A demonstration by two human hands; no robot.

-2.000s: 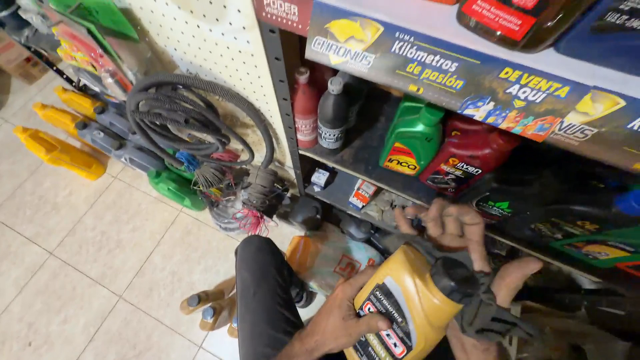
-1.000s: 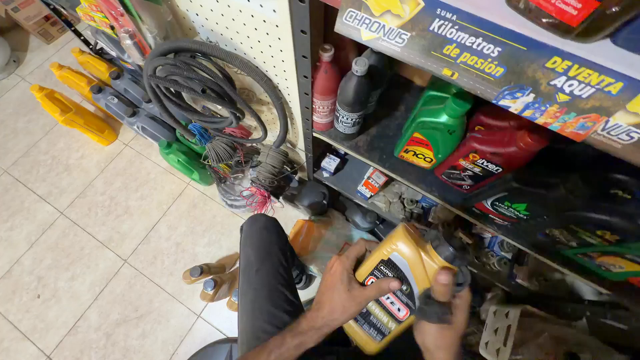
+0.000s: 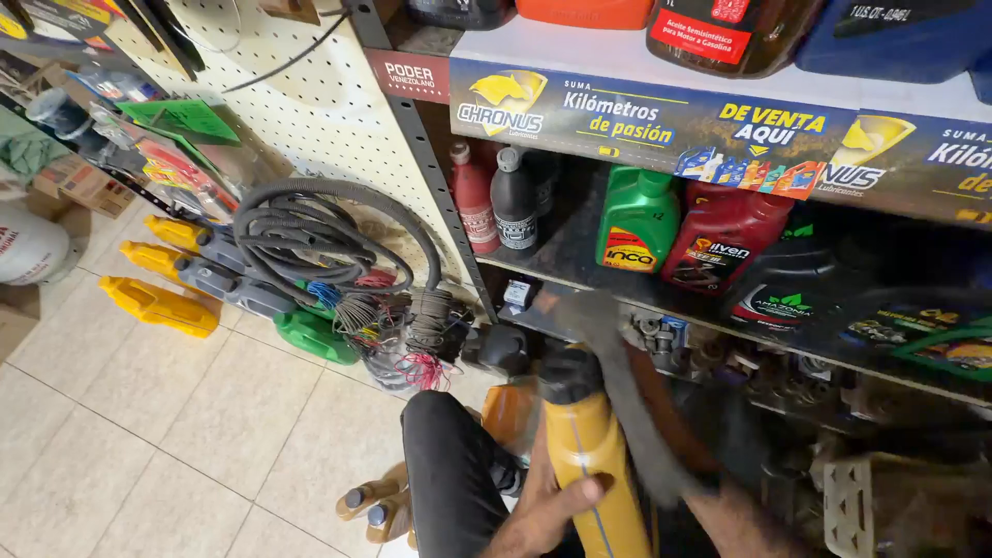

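A yellow-gold plastic motor oil bottle (image 3: 593, 465) with a black screw cap (image 3: 570, 374) stands tilted in front of me, its narrow side with a grey strip facing the camera. My left hand (image 3: 550, 504) is wrapped round its lower part, thumb across the front. Beside the bottle's upper right, my right hand (image 3: 597, 318) is blurred by motion and holds a dark grey cloth (image 3: 639, 426), which hangs down along the bottle. Whether the cloth touches the bottle cannot be told.
Shelves at right hold a green bottle (image 3: 637, 221), a dark red bottle (image 3: 721, 240) and small metal parts (image 3: 659, 333). Coiled corrugated hose (image 3: 325, 232) hangs on pegboard. Yellow bottles (image 3: 159, 306) lie on the tiled floor; brown bottles (image 3: 372, 496) are beside my knee (image 3: 446, 465).
The bottle has turned from its labelled front to its narrow side. My right hand, low beside the bottle a second ago, has moved up past the cap with the cloth.
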